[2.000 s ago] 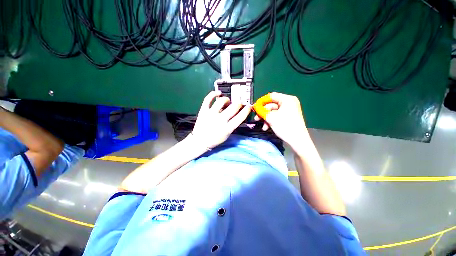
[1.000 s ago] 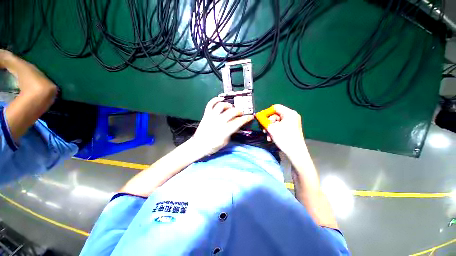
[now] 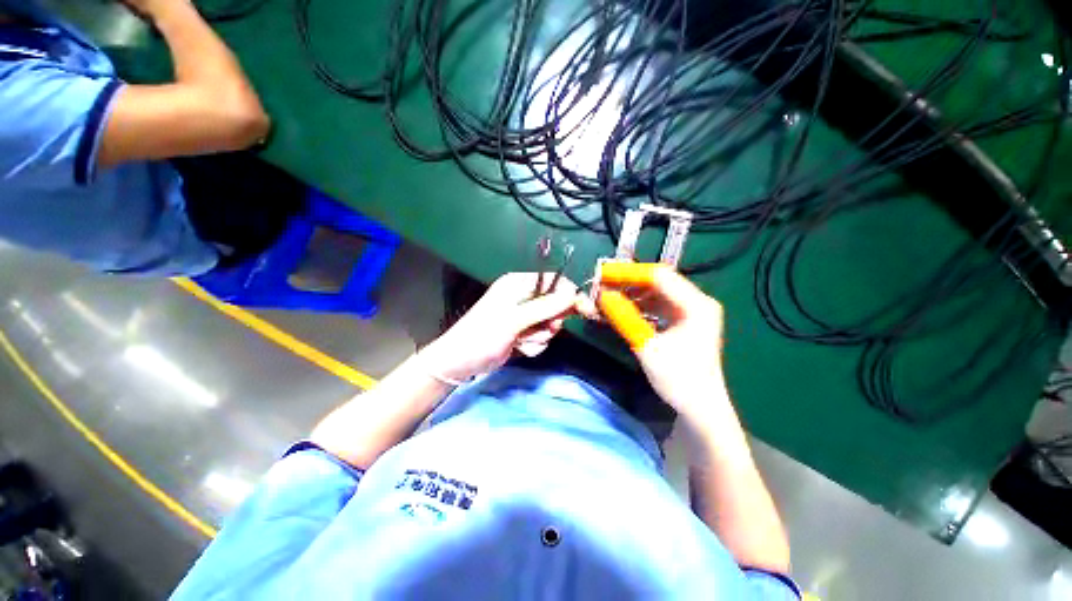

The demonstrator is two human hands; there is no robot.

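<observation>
The silver-grey fixture [image 3: 675,241] lies at the near edge of the green table, its open frame pointing away from me. Its near block is mostly hidden behind my right fingers. My left hand [image 3: 511,319] is left of the fixture and pinches thin dark cable ends [image 3: 545,272] that stick up between its fingers, with small reddish and pale tips. My right hand [image 3: 676,329], with orange finger cots on thumb and fingertip, is at the fixture's near end, its fingertips close to my left fingertips. Whether it grips a thin wire there is too small to tell.
Black cables [image 3: 453,135] lie in loops across the green table [image 3: 811,399]. A dark channel with a metal edge [image 3: 982,176] crosses at the right. Another person's arm [image 3: 194,112] rests at the upper left, above a blue stool [image 3: 308,264].
The view has turned, so the table slants. My left hand has come off the fixture and now holds cable ends upright beside it. My right hand now covers the fixture's near block.
</observation>
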